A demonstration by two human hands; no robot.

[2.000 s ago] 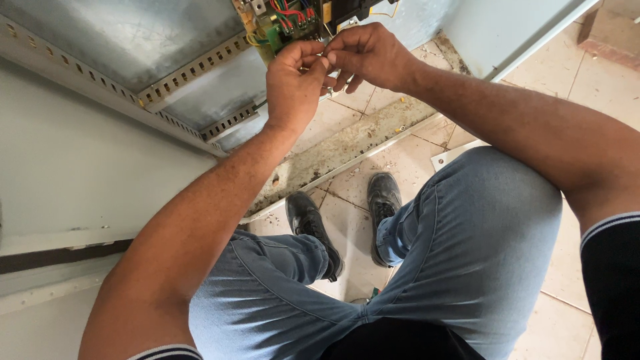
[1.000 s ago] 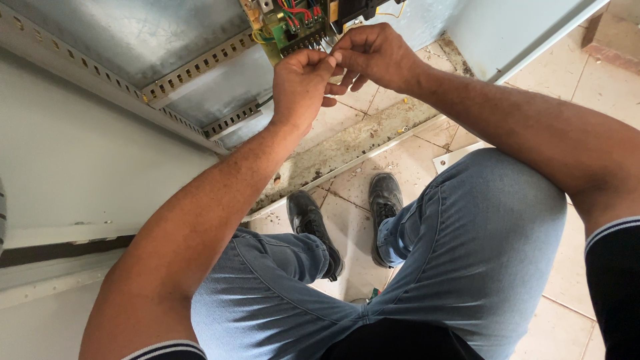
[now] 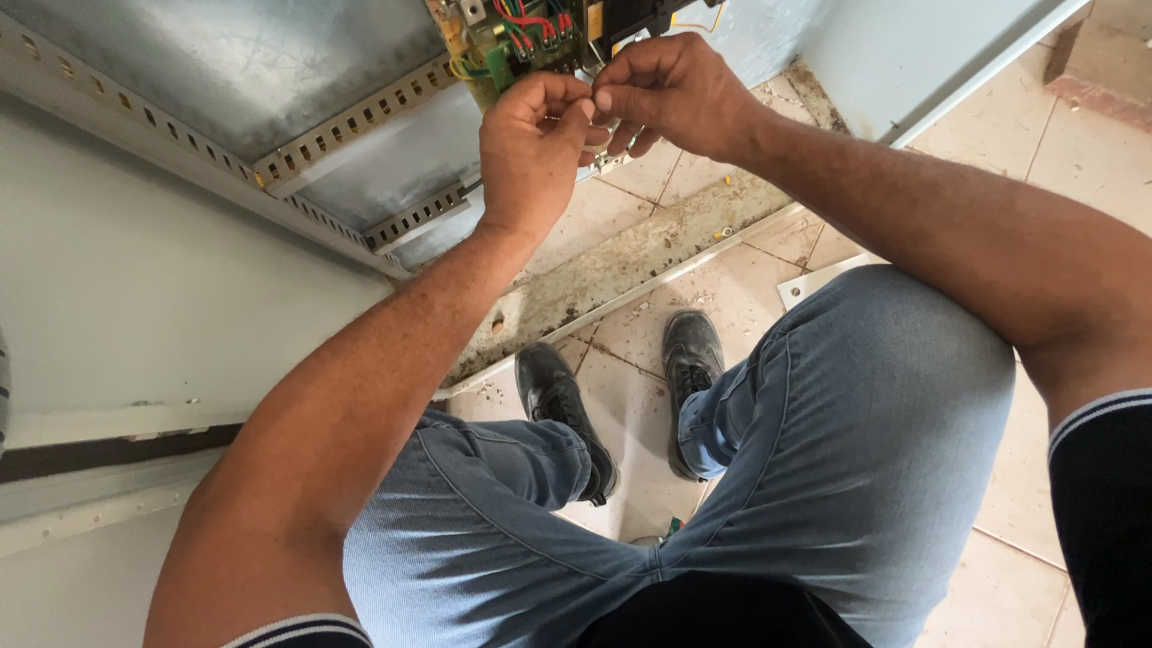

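At the top centre, a green circuit board [image 3: 498, 67] with red, blue and green wires [image 3: 531, 25] is mounted in a metal cabinet. Just below it, my left hand [image 3: 535, 135] has its thumb and forefinger pinched together. My right hand [image 3: 670, 94] meets it from the right, fingertips touching or nearly touching. Whatever small thing may lie between the fingertips is too small and hidden to tell. Black components [image 3: 643, 16] sit right of the wires, above my right hand.
Slotted metal rails [image 3: 360, 123] cross the cabinet at the left. Its dirty bottom sill [image 3: 621, 247] runs above my black shoes [image 3: 551, 387]. A pale panel [image 3: 954, 63] stands at the right, a brick-like block [image 3: 1102, 67] beyond it. A white metal strip [image 3: 814, 283] lies by my knee.
Both hands stay together below the circuit board, with only small shifts of the fingers.
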